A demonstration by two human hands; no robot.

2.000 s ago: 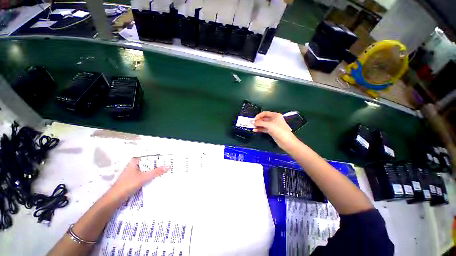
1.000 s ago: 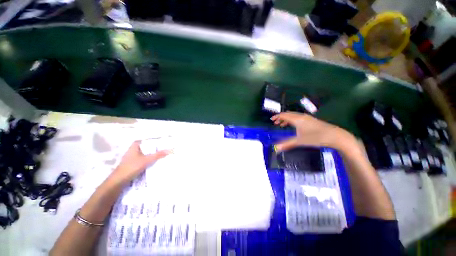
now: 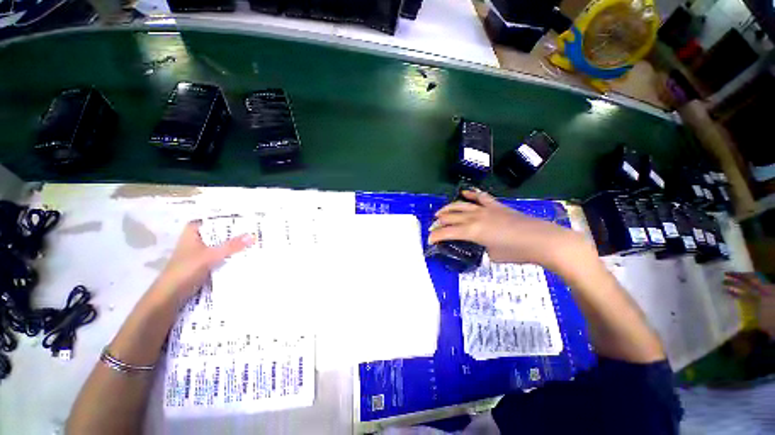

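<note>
My left hand point(image 3: 200, 259) lies on the label sheet point(image 3: 242, 374), its thumb and fingers at the sheet's top left edge. My right hand point(image 3: 480, 228) grips a black product box point(image 3: 457, 253) over the blue printed sheet point(image 3: 408, 391); the fingers hide part of the box. Blank white backing paper point(image 3: 382, 289) lies between the hands. A second label sheet point(image 3: 510, 319) lies on the blue sheet below my right hand. Two boxes with white labels, one upright point(image 3: 474, 149) and one tilted point(image 3: 531, 155), stand on the belt just beyond.
Three unlabelled black boxes point(image 3: 189, 123) are on the green conveyor belt point(image 3: 357, 110) at left. Labelled boxes point(image 3: 659, 223) stand in a row at right. Black cables point(image 3: 68, 319) lie at far left. A yellow fan point(image 3: 608, 38) is at back right. Another person's hand point(image 3: 752, 289) shows at the right edge.
My right hand let go of the label on the belt box, came back to the bench and took hold of another black box. My left hand stays on the sheet. The view has shifted.
</note>
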